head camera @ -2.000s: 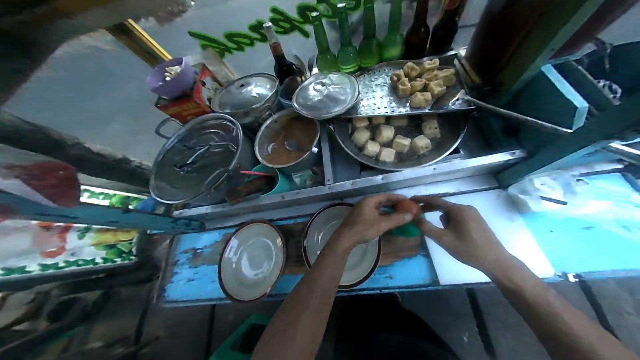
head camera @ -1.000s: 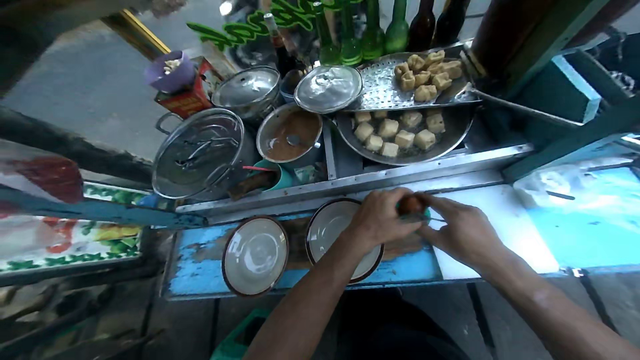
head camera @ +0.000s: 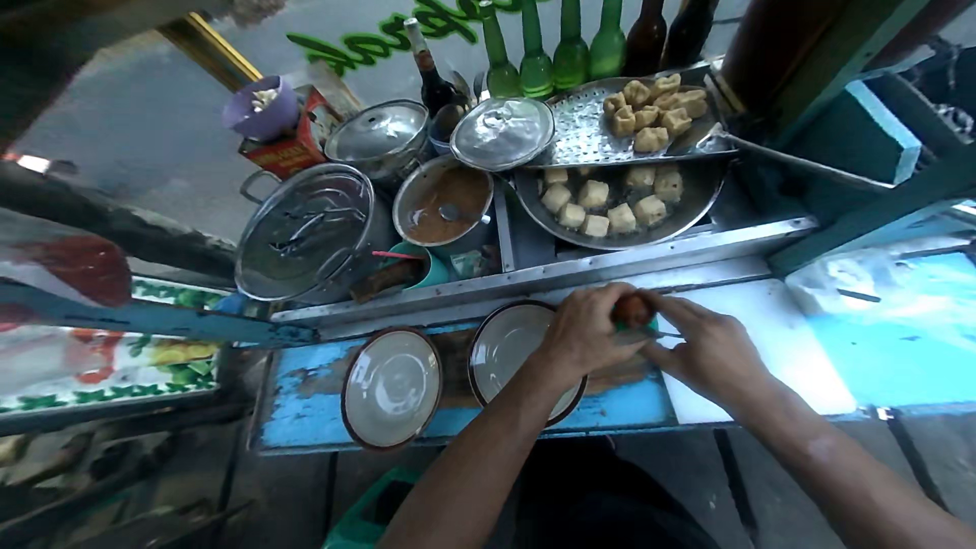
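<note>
My left hand [head camera: 587, 328] and my right hand [head camera: 705, 343] meet above the blue bench. Between their fingertips is a small round reddish-brown thing [head camera: 634, 310], pinched by my left hand; what it is cannot be told. A thin metal blade or handle [head camera: 662, 334] shows at my right fingers. Something green [head camera: 637, 332] lies below them, mostly hidden. My left forearm partly covers one brown-rimmed plate [head camera: 499, 351]; another brown-rimmed plate [head camera: 393, 387] lies to its left. A white board [head camera: 762, 351] lies under and beside my right hand.
Behind a metal ledge [head camera: 564, 271], a wok [head camera: 610, 242] holds pale tofu cubes in oil, below a perforated tray [head camera: 572, 130] with browned pieces. A pot of brown sauce [head camera: 446, 202], lidded pots [head camera: 305, 236] and glass bottles [head camera: 572, 57] stand around. A teal post [head camera: 839, 76] rises at right.
The round reddish-brown thing has come into view between my fingers; two seconds ago only something green showed there. My hands stay close together over the bench.
</note>
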